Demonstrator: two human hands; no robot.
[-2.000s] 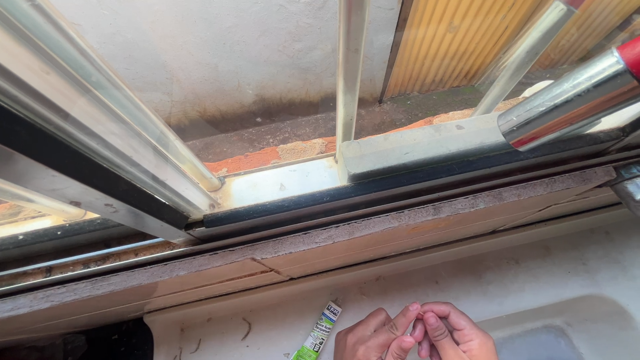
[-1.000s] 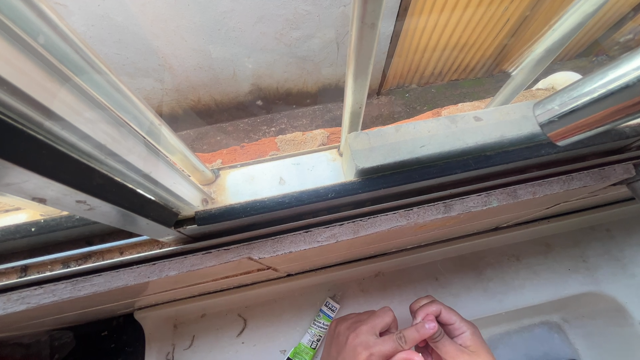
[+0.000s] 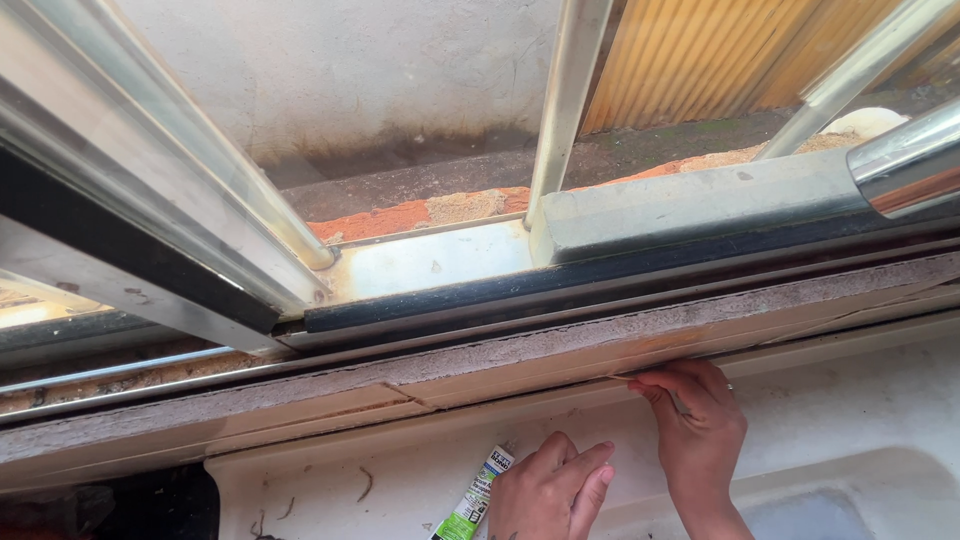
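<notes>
My right hand (image 3: pixel 697 424) is at the seam between the white sink's back edge (image 3: pixel 787 356) and the tiled wall strip below the window. Its thumb and fingers are pinched on a thin, pale sliver (image 3: pixel 621 376) that lies along the seam; what it is cannot be told. Lower and to the left, my left hand (image 3: pixel 555 484) hovers over the sink top with thumb and index finger close together. Whether anything small is between them is unclear. A green and white Tekbond silicone tube (image 3: pixel 474 499) lies on the sink top just left of that hand.
A sliding window frame with a black rail (image 3: pixel 465 292) runs above the sink. A chrome tube (image 3: pixel 907 161) juts in at right. Dark curled scraps (image 3: pixel 365 484) lie on the sink top. The basin (image 3: pixel 825 510) is at lower right, a dark gap (image 3: pixel 161 499) at lower left.
My hands were together beside the tube; they have parted. The right hand has moved up to the seam at the wall, while the left stays near the tube.
</notes>
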